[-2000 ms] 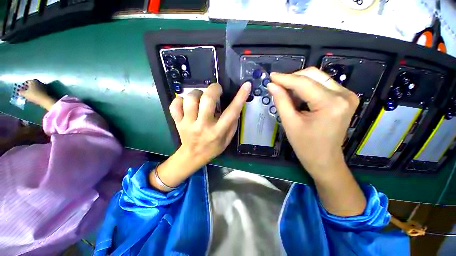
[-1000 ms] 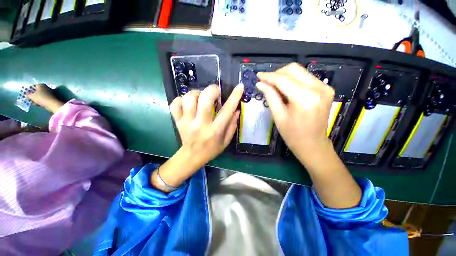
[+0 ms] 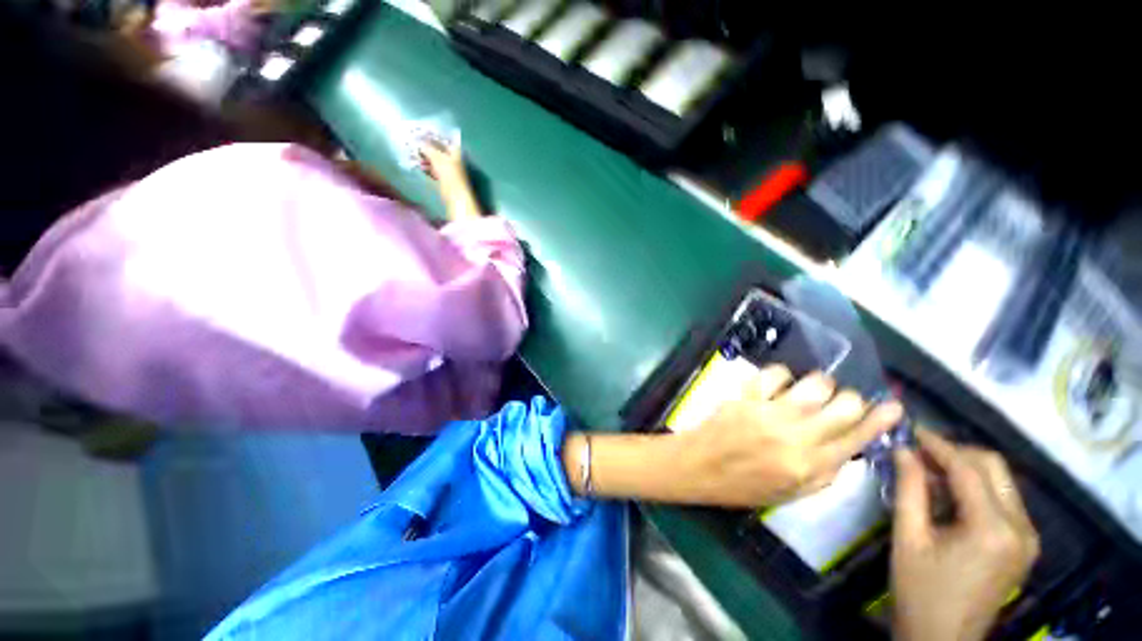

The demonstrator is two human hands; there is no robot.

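Note:
The view is tilted and partly blurred. My left hand [image 3: 783, 438] lies over the phone tray, its index fingertip on the camera area of an open-backed phone [image 3: 827, 520]. My right hand [image 3: 958, 532] is beside it, thumb and finger pinched on a clear ring sheet [image 3: 887, 457] with dark rings, at the left fingertip. The hands hide most of this phone's camera area. Another phone [image 3: 716, 386] lies in the tray to the left, its black lenses showing. A clear strip [image 3: 837, 328] lies near that phone.
A co-worker in a pink sleeve [image 3: 313, 276] reaches over the green mat [image 3: 589, 263] at left, a hand [image 3: 445, 163] on a small sheet. A second phone tray [image 3: 601, 94], a red-handled tool [image 3: 771, 190], ring sheets [image 3: 933, 238] and a round liner with rings [image 3: 1100, 388] lie at the back.
The view has swung left and tilted, so the tray now sits at lower right and more of the co-worker shows. My hands stay together over the same phone area.

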